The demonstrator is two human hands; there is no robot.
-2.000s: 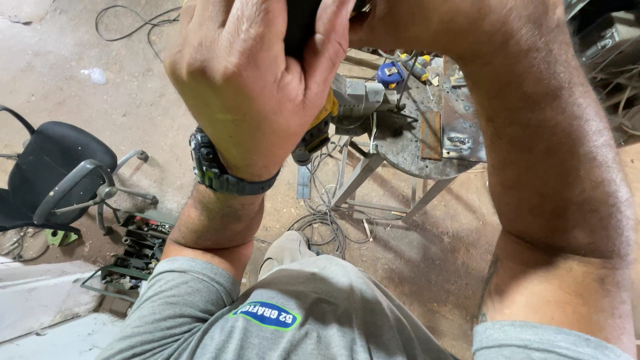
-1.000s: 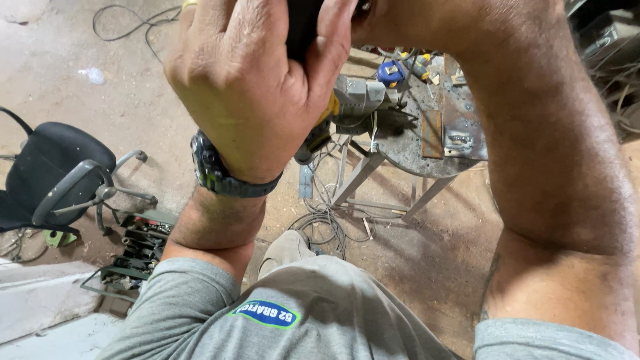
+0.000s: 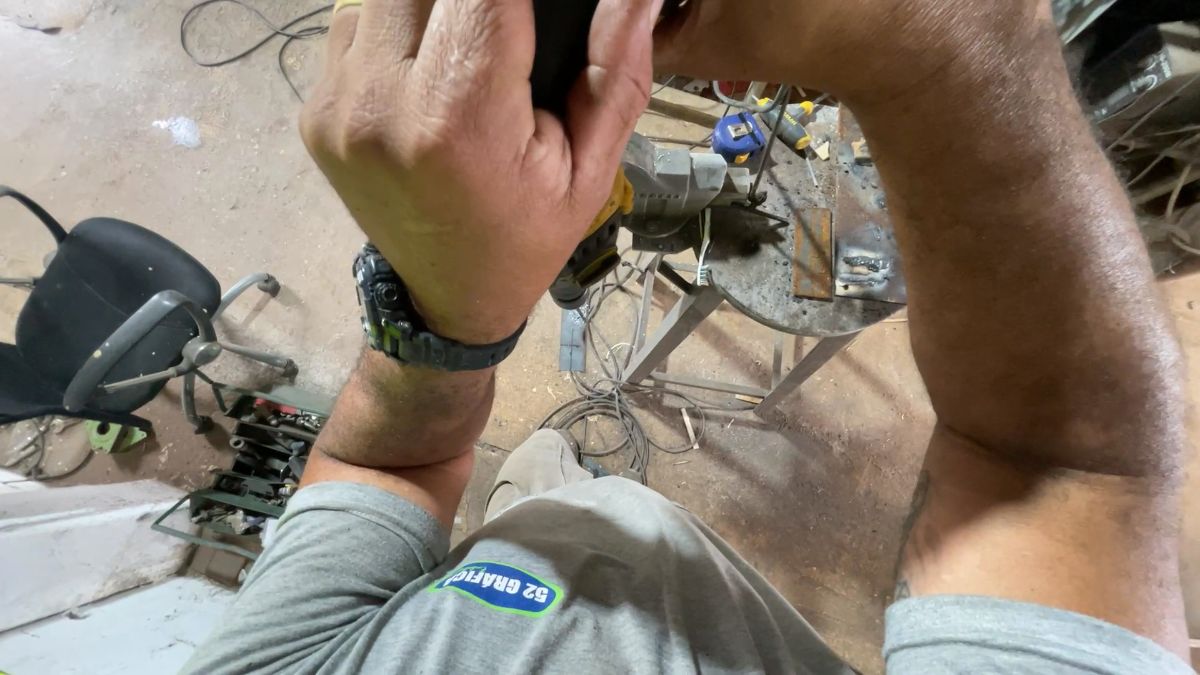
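Observation:
At the top of the view my left hand point(image 3: 469, 159), with a watch point(image 3: 403, 319) on its wrist, is closed around a black object point(image 3: 562, 56) that the frame edge cuts off. My right hand point(image 3: 750, 37) is beside it, its thumb side near the same object; its fingers are mostly out of frame. Behind my left hand a yellow and black power tool point(image 3: 600, 234) shows in part. It is by a grey metal bench vise point(image 3: 670, 187) on the edge of a round metal worktable point(image 3: 778, 305).
On the worktable are a blue tape measure point(image 3: 738, 138), yellow and grey hand tools point(image 3: 789, 127) and a rusty steel plate point(image 3: 813, 253). Coiled cables point(image 3: 600, 417) lie on the floor beside its legs. An office chair point(image 3: 122, 300) and an open toolbox point(image 3: 258, 459) stand at left.

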